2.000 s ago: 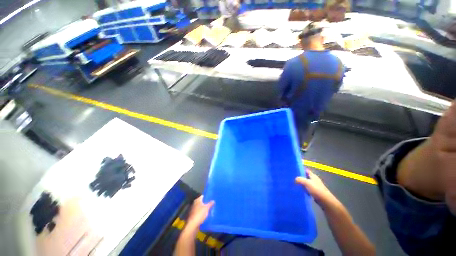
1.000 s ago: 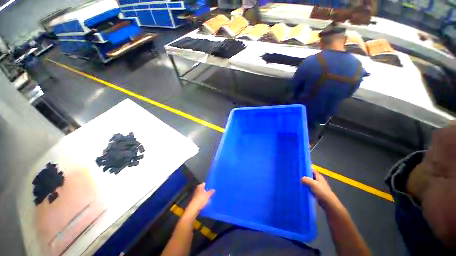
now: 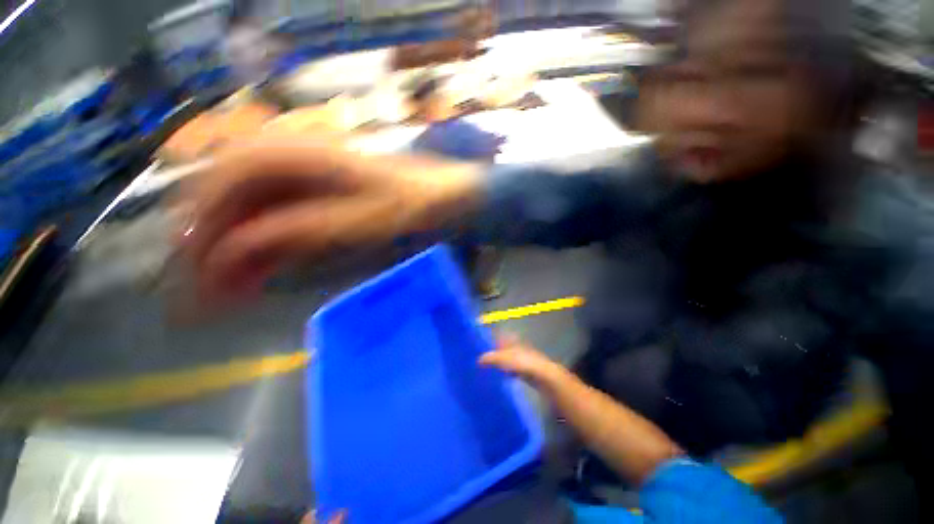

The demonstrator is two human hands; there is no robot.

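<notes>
A bright blue plastic crate point(image 3: 394, 409) is held tilted in front of my body; no contents show in it. My right hand point(image 3: 520, 362) grips its right rim, with a blue sleeve behind it. My left hand point(image 3: 326, 519) is mostly cut off by the bottom edge; only fingertips show at the crate's lower left rim. The view is strongly blurred.
A person in dark clothing point(image 3: 737, 287) stands close on the right, an arm stretched left across the view above the crate. A white table point(image 3: 123, 481) is at the lower left. Behind are a long white bench point(image 3: 563, 123), a worker in blue point(image 3: 458, 140) and yellow floor lines.
The view has swung right. The person at the right has come fully into view, with an arm across the picture. The crate appears further left; the white table has moved to the lower left corner.
</notes>
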